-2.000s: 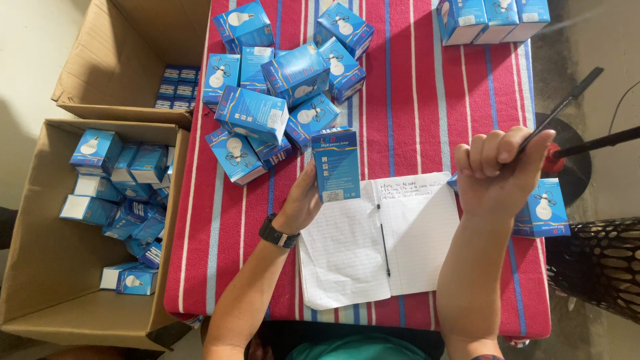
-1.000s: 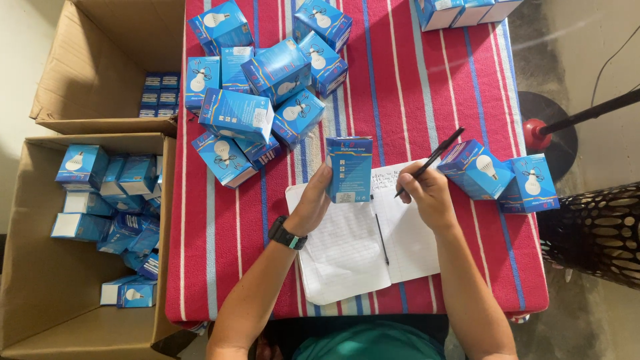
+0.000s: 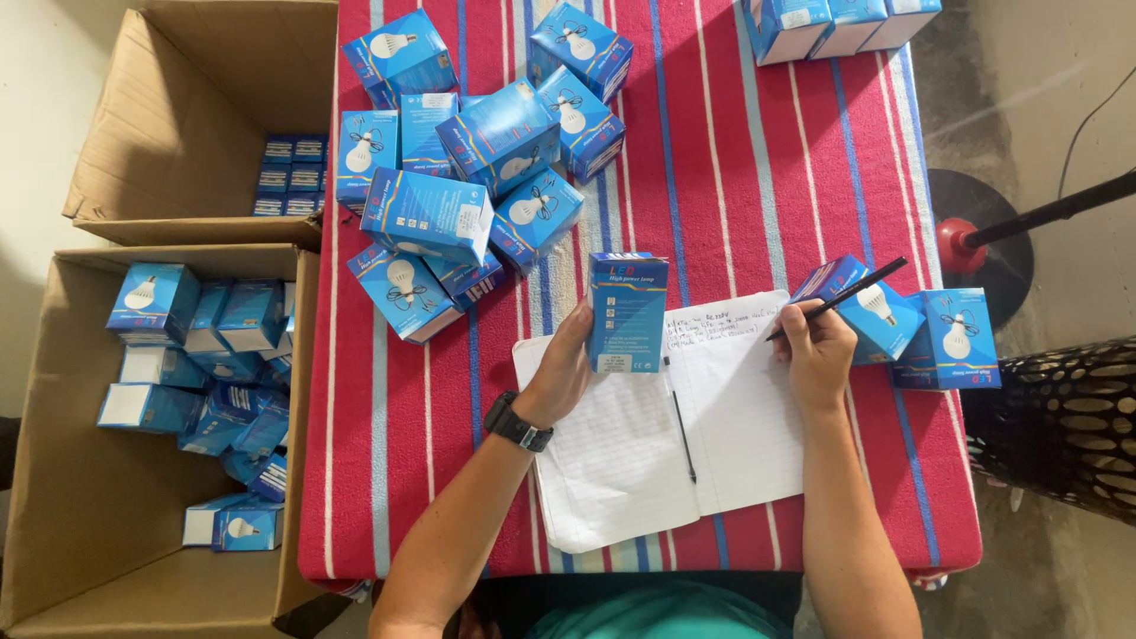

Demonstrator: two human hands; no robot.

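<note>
My left hand [image 3: 561, 368], with a black watch on its wrist, holds a blue LED lamp box [image 3: 628, 311] upright over the left page of an open notebook [image 3: 612, 479]. A black pen [image 3: 856, 286] is in my right hand [image 3: 818, 359], its tip at the handwriting near the top of the right page. A second slim pen [image 3: 682, 435] lies along the notebook's fold. Just right of my right hand two more lamp boxes [image 3: 954, 342] rest on the striped cloth, one leaning against the other.
A pile of lamp boxes [image 3: 506, 133] covers the table's upper left; several stand in a row [image 3: 834, 31] at the top right. Two open cardboard cartons [image 3: 53, 399] with boxes inside stand left of the table. A black pole with a red fitting [image 3: 963, 244] is at the right.
My right hand has come down from its raised position to the notebook's right page, bringing the pen tip to the paper. My left hand still holds the lamp box.
</note>
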